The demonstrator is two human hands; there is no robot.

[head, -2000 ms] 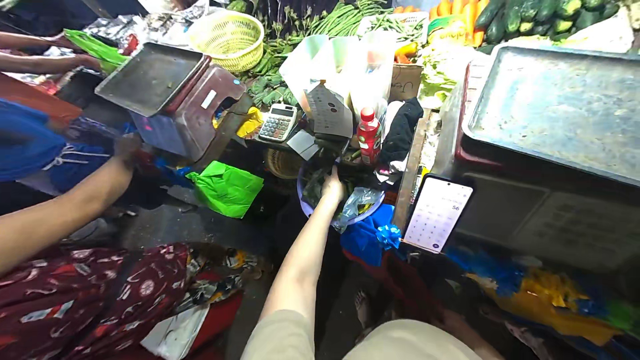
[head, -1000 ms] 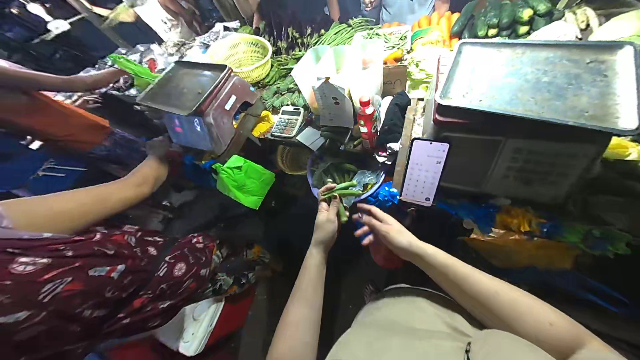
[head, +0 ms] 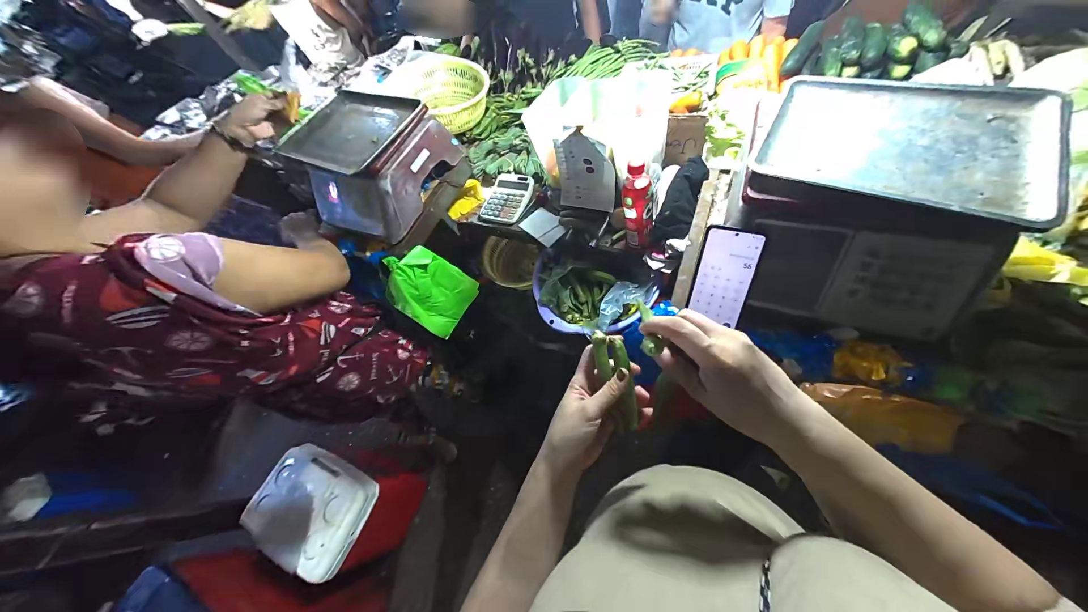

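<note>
My left hand [head: 599, 404] holds a few green okra pods [head: 623, 391] upright between thumb and fingers. Close on its right, my right hand [head: 701, 353] pinches another green pod [head: 652, 340]. Just beyond both hands stands a purple-rimmed basin [head: 548, 316] with more green pods [head: 580, 297] and a clear plastic bag [head: 625, 302] in it. A phone [head: 725, 276] showing a calculator leans behind my right hand. Further back are a red bottle [head: 637, 204] and a calculator [head: 507, 200].
Weighing scales with metal trays stand left [head: 353, 127] and right [head: 914, 140]. A green plastic bag [head: 432, 289] lies left of the basin. Another person's arm [head: 280, 268] rests by the left scale. Vegetables [head: 510, 136] and a yellow basket [head: 446, 89] fill the back; a white plastic case [head: 310, 510] sits lower left.
Two seconds ago my left hand was in the basin; it now holds pods in front of it. My right hand has come into view and now grips a pod. The person at left has raised a hand.
</note>
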